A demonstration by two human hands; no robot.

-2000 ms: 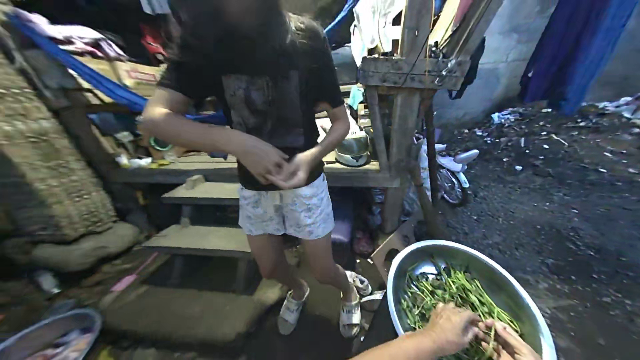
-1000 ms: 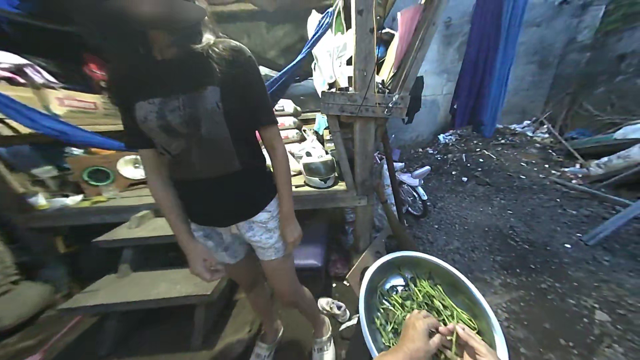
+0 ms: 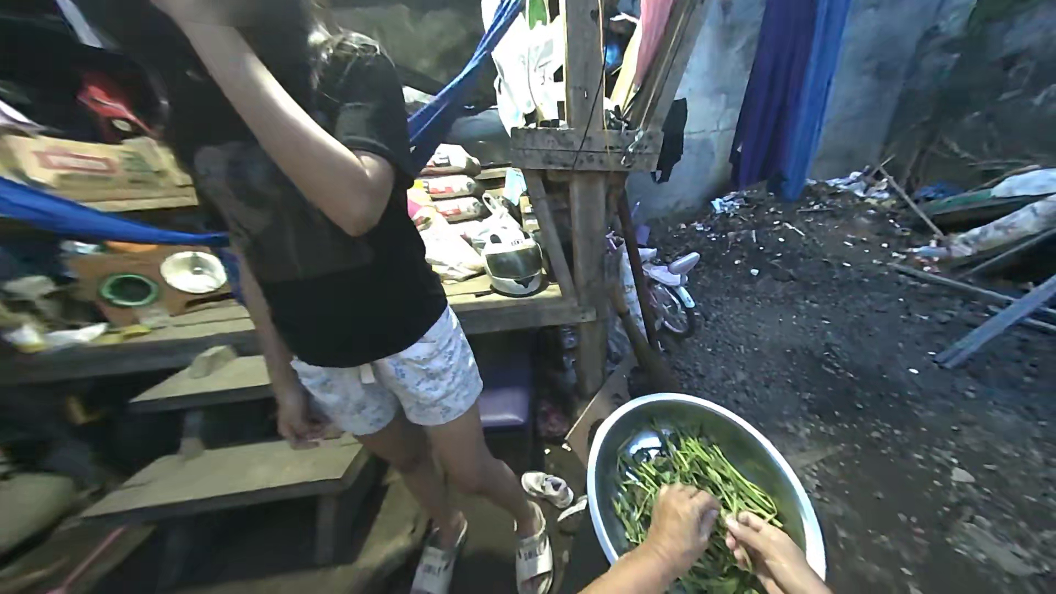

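A large metal basin (image 3: 609,421) at the lower right holds a heap of cut green stems and leaves (image 3: 701,466). Both of my hands are over this heap, close side by side. My left hand (image 3: 683,521) has its fingers curled down around green stems. My right hand (image 3: 761,546) pinches a green stem between thumb and fingertips, just right of the left one. The curled fingers partly hide what each hand grips.
A person (image 3: 330,247) in a black shirt and patterned shorts stands left of the basin. Behind are wooden steps (image 3: 239,478), a wooden platform with a helmet (image 3: 513,264), and a wooden post (image 3: 587,289). A small bicycle (image 3: 672,293) stands beyond the post. Dark, gravelly ground lies right.
The person first had both hands together at the waist, then lowered them, and now has one arm raised towards the head. My hands have stayed over the greens. The view has swung right.
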